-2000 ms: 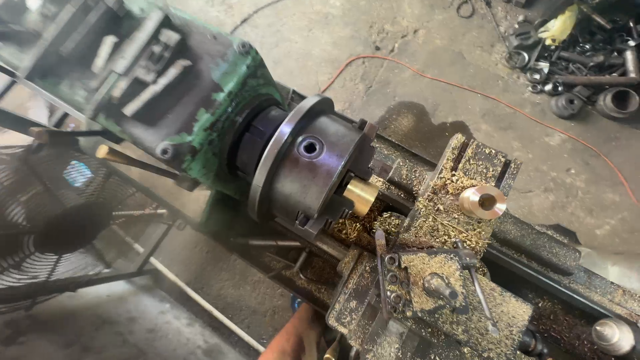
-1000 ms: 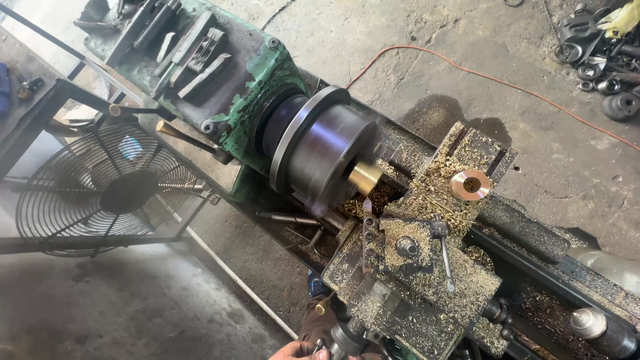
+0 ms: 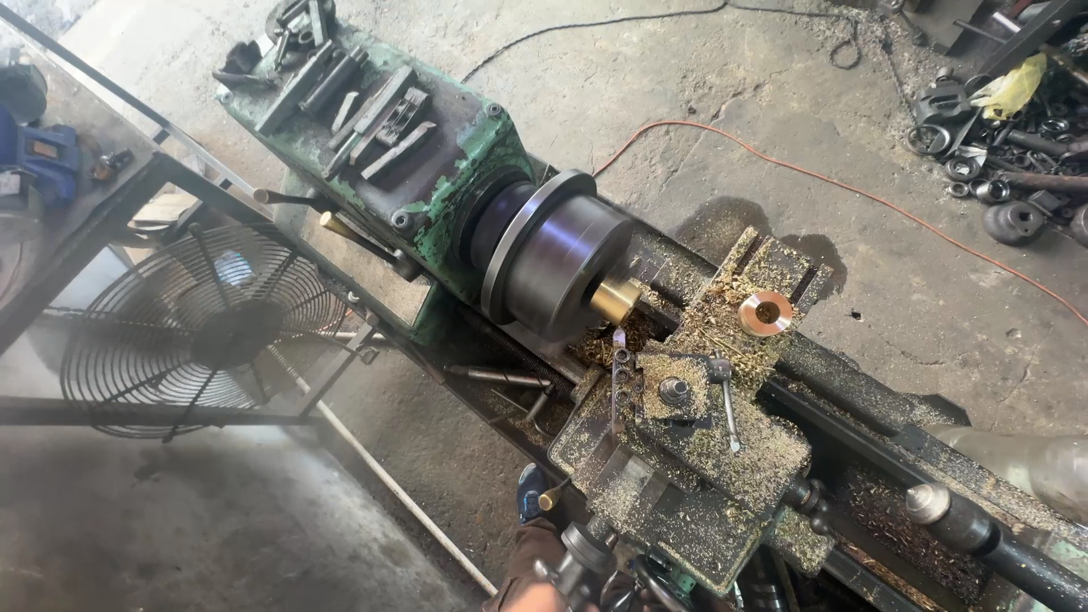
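Note:
One of my hands (image 3: 534, 597) shows only as a blurred sliver at the bottom edge, beside the cross-slide handwheel (image 3: 586, 548) of a metal lathe; its grip is unclear, and I cannot tell which hand it is. The other hand is out of view. A brass cylinder (image 3: 614, 300) sticks out of the lathe chuck (image 3: 561, 263), whose jaws look blurred. The cutting tool (image 3: 620, 340) in the tool post (image 3: 674, 390) points near the cylinder's end with a small gap. A bored brass ring (image 3: 765, 314) rests on the chip-covered carriage.
A caged fan (image 3: 229, 331) stands at left near a workbench (image 3: 110, 195). Loose metal bars (image 3: 382, 110) lie on the green headstock. The tailstock centre (image 3: 928, 504) is at lower right. An orange cord (image 3: 816, 174) crosses the floor towards piled metal parts (image 3: 1011, 178).
The chuck's socket hole and jaws, distinct two seconds ago, are now blurred by spinning. The tool post and its clamp lever have turned. The hand at the bottom edge shows less than before.

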